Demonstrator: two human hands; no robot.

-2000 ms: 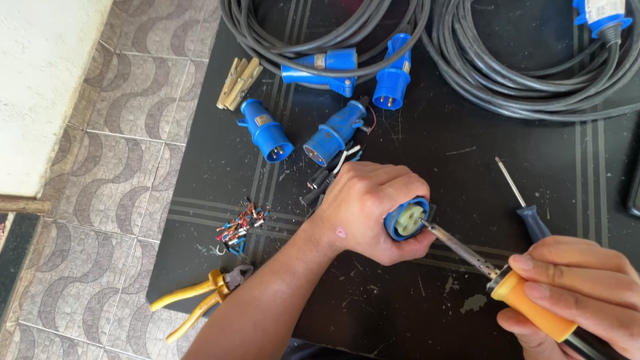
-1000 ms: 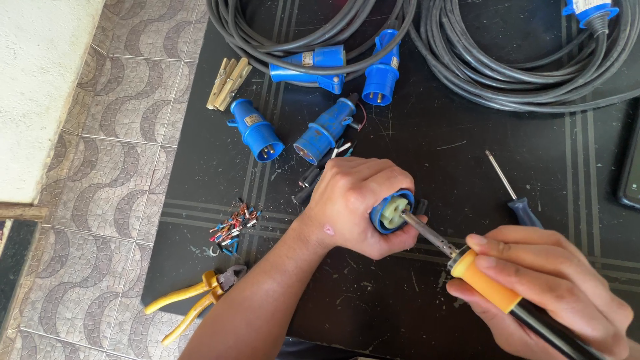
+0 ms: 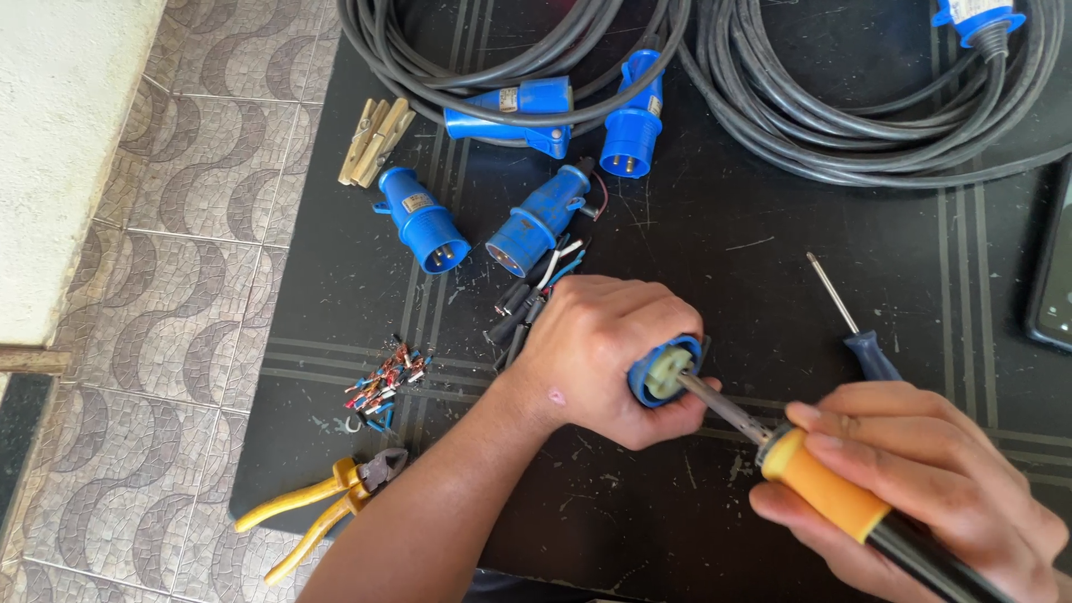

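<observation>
My left hand (image 3: pixel 615 356) is closed around a blue industrial connector (image 3: pixel 643 377), its open end with a pale yellow-green insert turned toward my right hand. In my right hand (image 3: pixel 904 477) is a soldering iron (image 3: pixel 829 486) with a yellow-orange grip and black handle; its metal tip reaches the insert. Whether the tip presses on it or enters a hole, I cannot tell. Cut cable pieces with black, white and blue insulation (image 3: pixel 523 306) lie just behind my left hand. A screwdriver (image 3: pixel 854 322) with a dark blue handle lies beyond my right hand.
Blue plugs (image 3: pixel 423 219) (image 3: pixel 536 222) (image 3: pixel 632 126) and a blue connector (image 3: pixel 511 115) lie at the back, near coiled black cables (image 3: pixel 754 109). Wooden clothespins (image 3: pixel 375 142), wire scraps (image 3: pixel 389 381) and yellow-handled pliers (image 3: pixel 335 502) are at left. A dark device (image 3: pixel 1051 276) sits at the right edge.
The iron's tip has moved from the rim of the connector's open end onto the insert. My left hand still holds the connector, whose open face is turned somewhat differently.
</observation>
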